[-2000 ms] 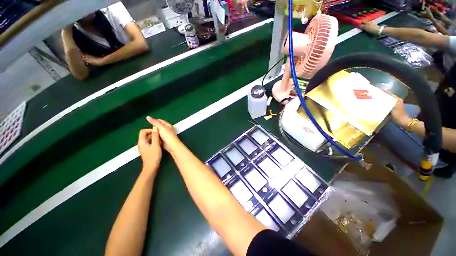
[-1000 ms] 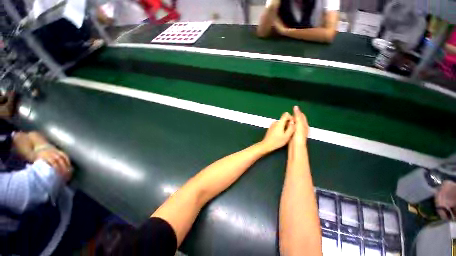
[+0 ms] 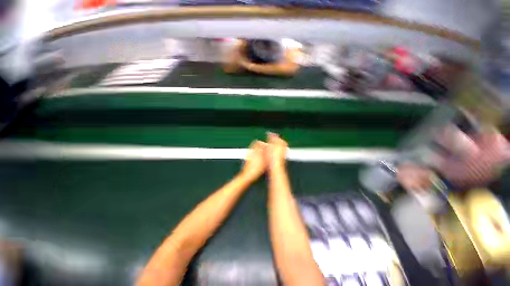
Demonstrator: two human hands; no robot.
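Observation:
The frame is blurred by motion. My left hand (image 3: 255, 158) and my right hand (image 3: 276, 149) touch each other over the near white edge strip of the conveyor belt (image 3: 168, 135). I see no object in either hand; their fingers are too blurred to make out. The blister tray of parts (image 3: 352, 234), with pale rectangular pieces in dark frames, lies on the green worktop to the right of my right forearm, which hides its left edge.
A pink fan (image 3: 467, 153) stands at the right, with a pale squarish bottle (image 3: 378, 177) beside it and a yellow card (image 3: 489, 223) below. Across the belt, a person (image 3: 263, 58) leans on folded arms. A white far-side tray (image 3: 140, 72) lies at the upper left.
The view has swung left, then partly back right, so the fan and yellow card show again at the right. My hands stay together. The person across now has the head lowered over the arms.

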